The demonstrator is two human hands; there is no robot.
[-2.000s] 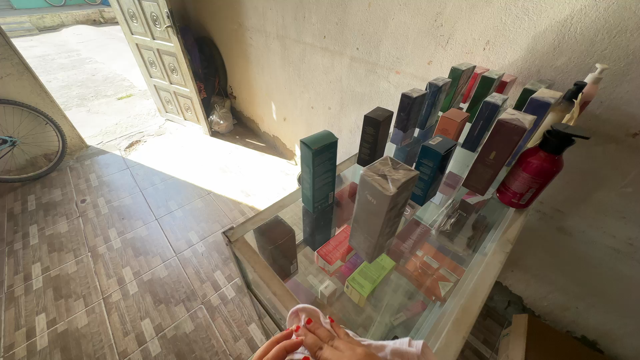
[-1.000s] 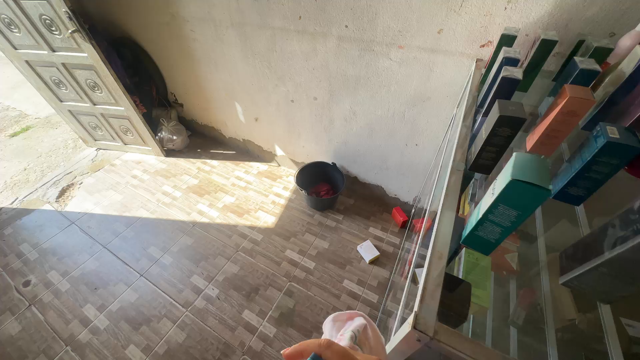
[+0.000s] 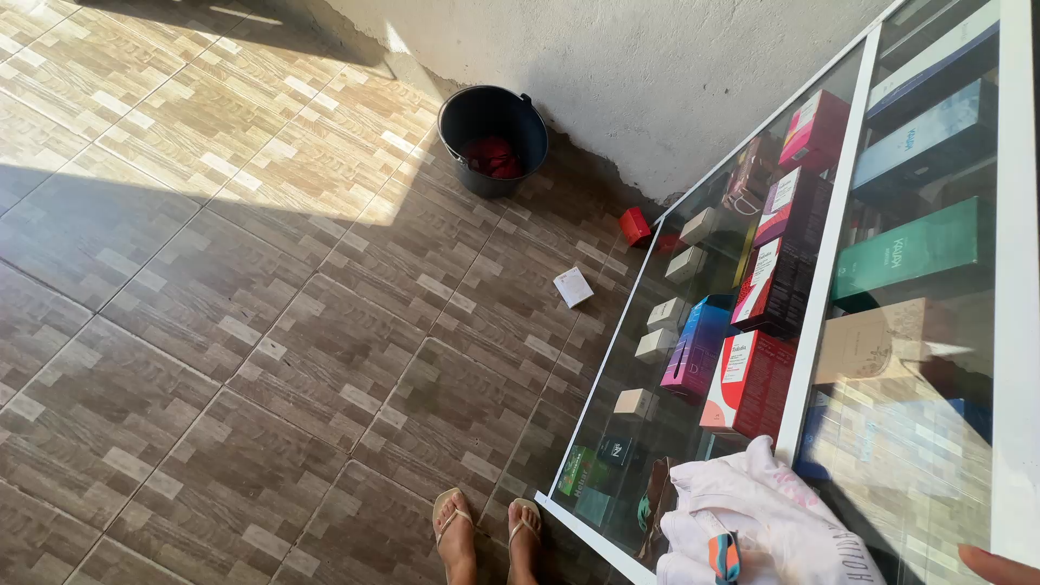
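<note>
A bunched white cloth (image 3: 756,512) with pink marks and lettering lies against the glass display case (image 3: 829,244) at the lower right. My left hand (image 3: 756,563) is mostly covered by this cloth and holds it; an orange and teal band (image 3: 724,557) shows beside it. Only a finger of my right hand (image 3: 987,562) shows at the lower right edge, near the case's white frame. Behind the glass stand a red-and-white box (image 3: 747,382), a blue and purple box (image 3: 697,345), a green box (image 3: 910,252) and several small pale boxes (image 3: 686,264).
A black bucket (image 3: 493,134) with something red inside stands on the tiled floor by the wall (image 3: 634,73). Near the case's base lie a red box (image 3: 634,227) and a small white box (image 3: 573,288). My sandalled feet (image 3: 455,528) are at the bottom.
The view has swung down from the case's top to its glass side and the floor. My hands, together on the cloth two seconds ago, are now apart, with the cloth against the glass.
</note>
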